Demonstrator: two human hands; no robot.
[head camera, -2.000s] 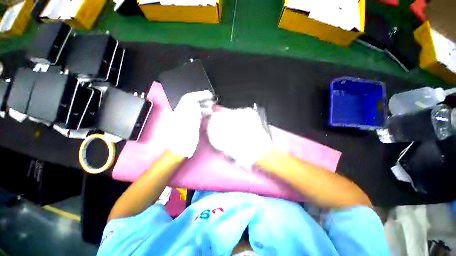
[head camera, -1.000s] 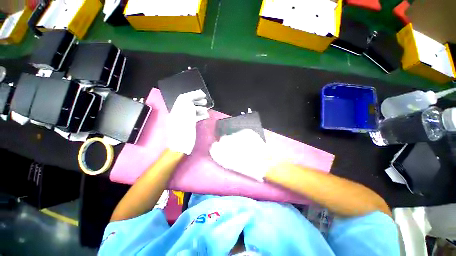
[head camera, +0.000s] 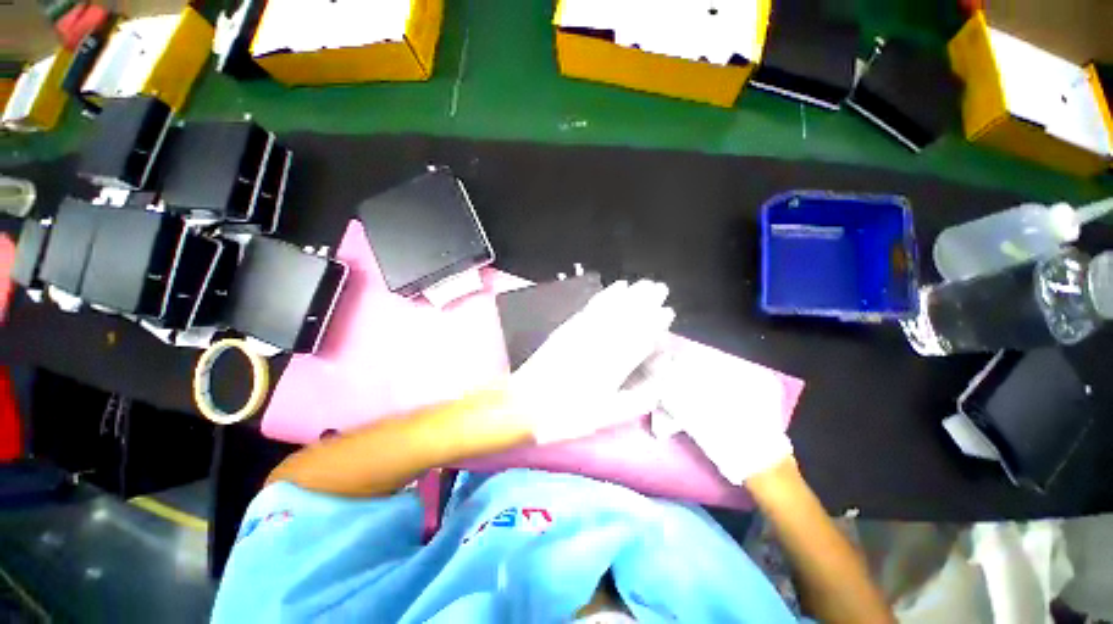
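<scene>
Two flat black units lie at the pink mat (head camera: 403, 396). One unit (head camera: 425, 232) rests over the mat's upper left corner, with a white label (head camera: 455, 291) sticking out below it. The second unit (head camera: 537, 315) lies beside it, its lower right part hidden by my left hand. My white-gloved left hand (head camera: 598, 354) reaches across this unit, fingers extended to the upper right; its grip is hidden. My white-gloved right hand (head camera: 720, 408) is just right of it over the mat, fingers bent towards my left hand. Glare hides whether it holds anything.
Several black units (head camera: 128, 262) stand grouped at the left, above a tape roll (head camera: 231, 382). A blue bin (head camera: 837, 258), a squeeze bottle (head camera: 995, 248), a clear bottle (head camera: 1007, 305) and another black unit (head camera: 1037, 408) are at the right. Yellow cartons (head camera: 659, 67) line the green strip.
My left hand has left the upper left unit and moved right onto the second unit. My right hand has moved off that unit to the right and slightly down. The view has shifted.
</scene>
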